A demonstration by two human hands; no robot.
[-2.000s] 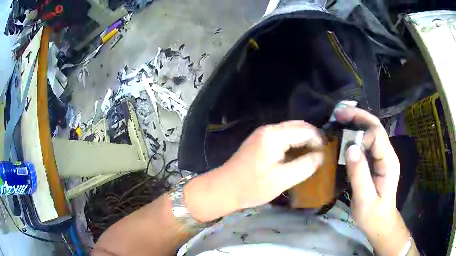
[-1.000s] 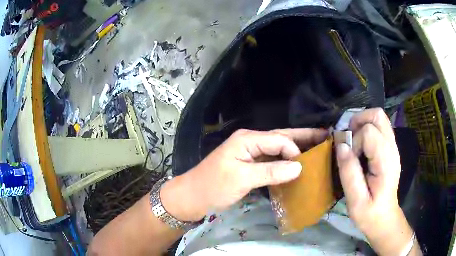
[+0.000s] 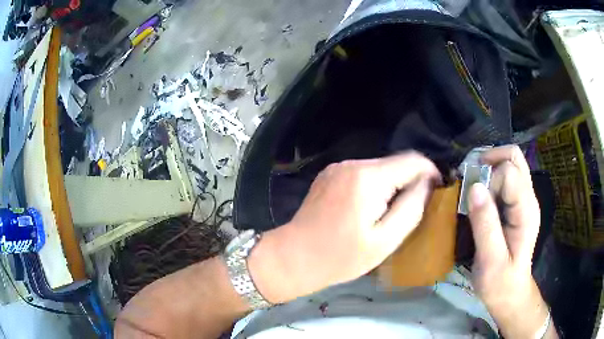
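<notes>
Dark jeans [image 3: 357,106] lie with the waist opening spread wide in front of me. A tan-orange patch [image 3: 425,248] hangs at the near edge of the waistband. My left hand [image 3: 371,208], with a metal watch on the wrist, is over the patch's upper left part. Its fingertips are bent and blurred at the top edge, so its grip is unclear. My right hand [image 3: 506,222] pinches a small whitish-grey label [image 3: 475,179] between thumb and fingers, just right of the patch. No snips can be made out.
Pale lap cloth [image 3: 357,311] with thread bits lies under my hands. A cream table frame [image 3: 126,205] and a blue can [image 3: 20,230] are at left. Cloth scraps [image 3: 199,109] litter the floor. A yellow crate [image 3: 566,179] and pale table edge [image 3: 583,59] are at right.
My left hand has moved from the patch's left side to its top edge. The patch, tilted and lifted one second ago, now hangs straighter. My right hand still holds the label, slightly further right.
</notes>
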